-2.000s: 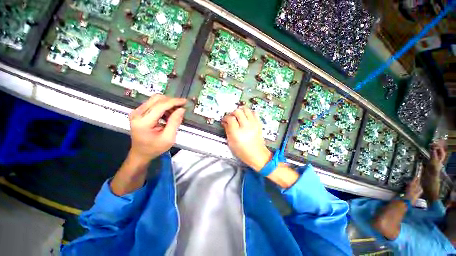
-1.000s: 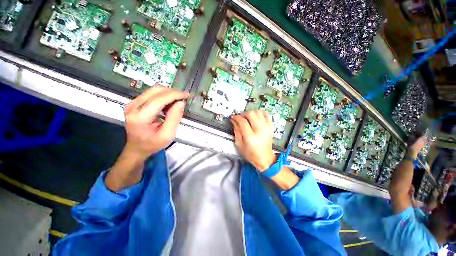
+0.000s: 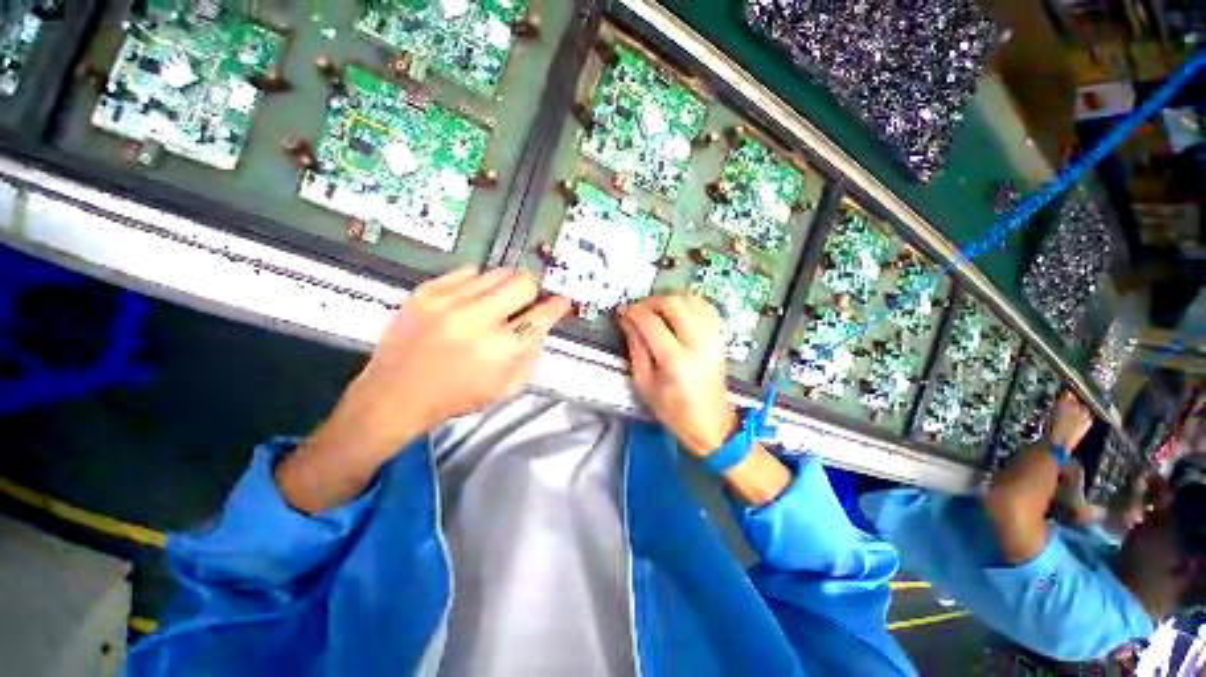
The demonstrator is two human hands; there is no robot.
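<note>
A green circuit board with a pale area lies in the near left place of a grey-brown pallet. My left hand is at the board's near left corner, thumb and index finger together, with a small dark component showing between the fingers. My right hand is at the board's near right corner, with curled fingertips close to the board edge. What it holds, if anything, is too small to tell. A blue wrist strap is on my right wrist.
More pallets with boards line both sides. A pale conveyor rail runs nearest me. Beyond are a dark glittering component pile and a greyer pile. A blue cord crosses at right, near a co-worker's arm.
My left hand has moved right and slightly down, from the pallet divider to the board's near left corner. My right hand has barely moved since one second ago. The co-worker's arm has shifted.
</note>
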